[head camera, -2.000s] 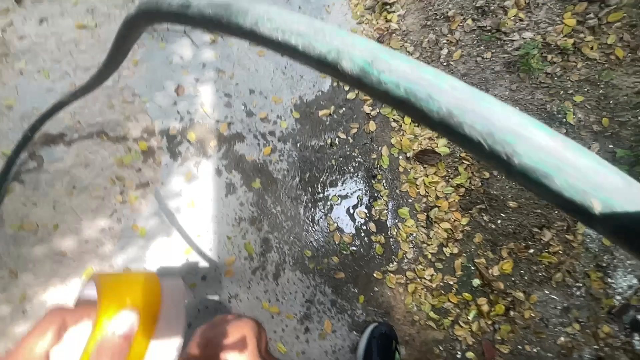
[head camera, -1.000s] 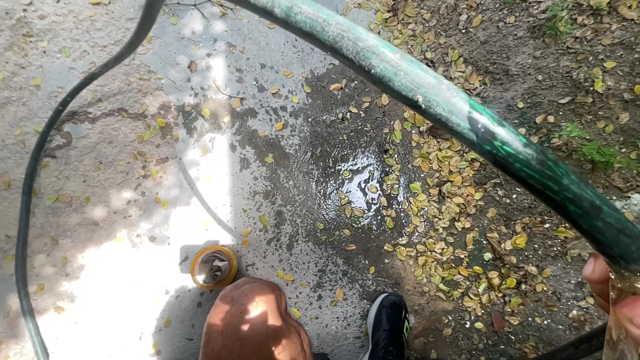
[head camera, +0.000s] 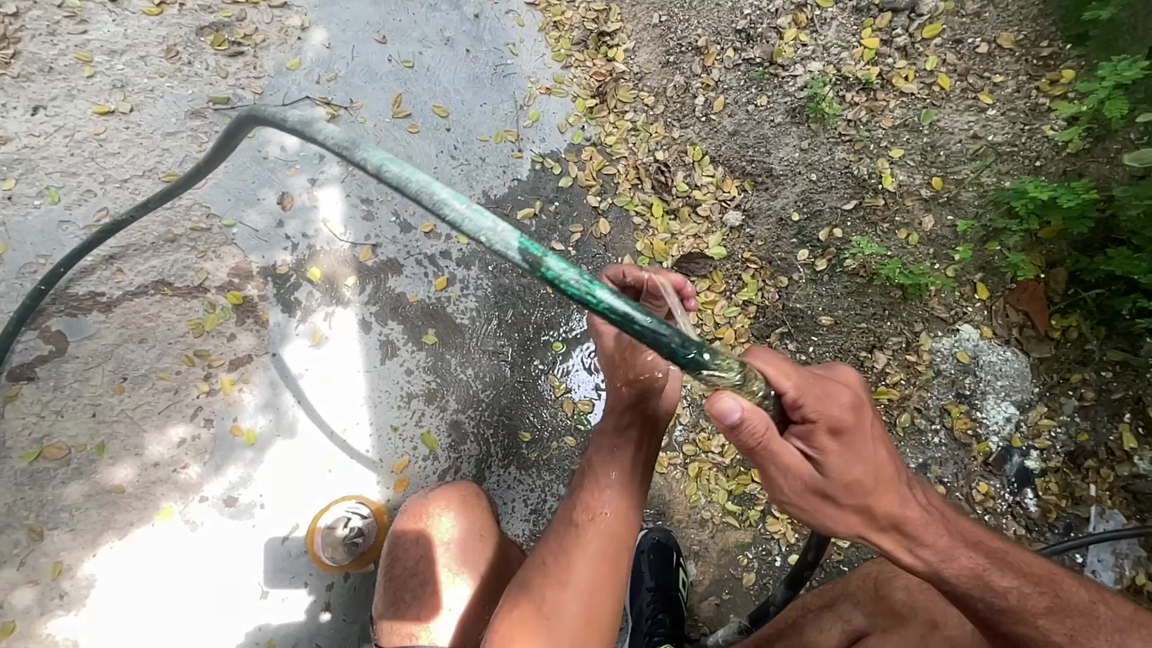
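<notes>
A green garden hose (head camera: 432, 202), whitish along its upper part, arches from the left edge across the middle. My right hand (head camera: 823, 441) grips it where clear tape (head camera: 733, 376) is wrapped around it, thumb on top. Beneath and behind the hose, my left hand (head camera: 634, 346) holds a clear strip of tape (head camera: 673, 304) that runs up to the wrapped part. My left hand and forearm look wet. An orange-rimmed roll (head camera: 347, 533), with crumpled pale material at its centre, lies on the concrete beside my left knee.
Wet concrete (head camera: 468, 360) lies below the hose, with a band of fallen yellow leaves (head camera: 666, 207) beside bare soil. Green plants (head camera: 1098, 207) grow at the right. My dark shoe (head camera: 657, 589) stands at the bottom centre. A dark hose length (head camera: 792, 585) runs near my right leg.
Both hands have come into the middle around the hose; one second ago only part of a hand showed at the right edge. The roll, hand-held two seconds ago, now lies on the ground.
</notes>
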